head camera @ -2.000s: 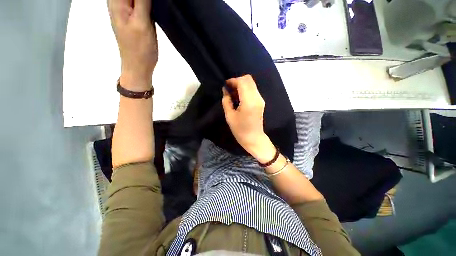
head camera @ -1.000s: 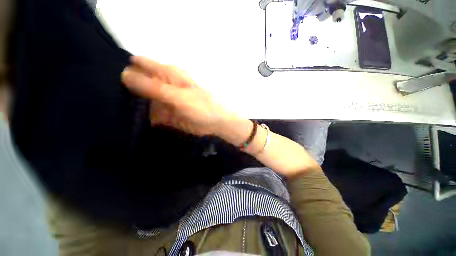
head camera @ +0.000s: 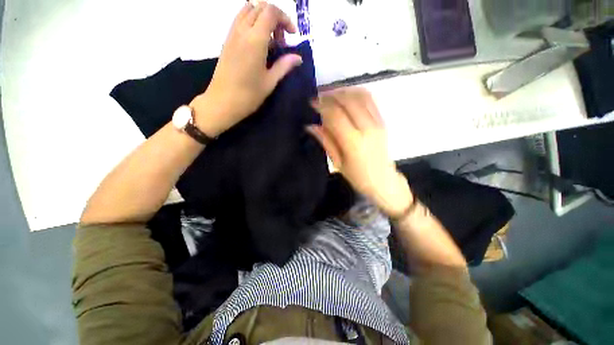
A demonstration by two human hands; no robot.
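Note:
A black fabric panel (head camera: pixel 269 155) lies over the white table's front edge and hangs into the lap. My left hand (head camera: pixel 250 67) is on the panel's upper part, thumb and fingers apart around its top edge, just below the presser foot (head camera: pixel 303 17). My right hand (head camera: pixel 353 131) is at the panel's right edge, slightly blurred, with thumb and fingertips at the cloth. Whether it pinches the cloth is hard to tell. The needle cannot be made out at the top of the view.
A smartphone (head camera: pixel 445 30) lies on the machine bed (head camera: pixel 377 47). A pale flat bar (head camera: pixel 528 71) is at right on the white table (head camera: pixel 464 114). Black cloth (head camera: pixel 458 209) lies below the table. A green cover (head camera: pixel 579 296) is at lower right.
The black panel has moved from the left and lap up onto the table near the presser foot. My left hand has come into view on it; my right hand has moved right.

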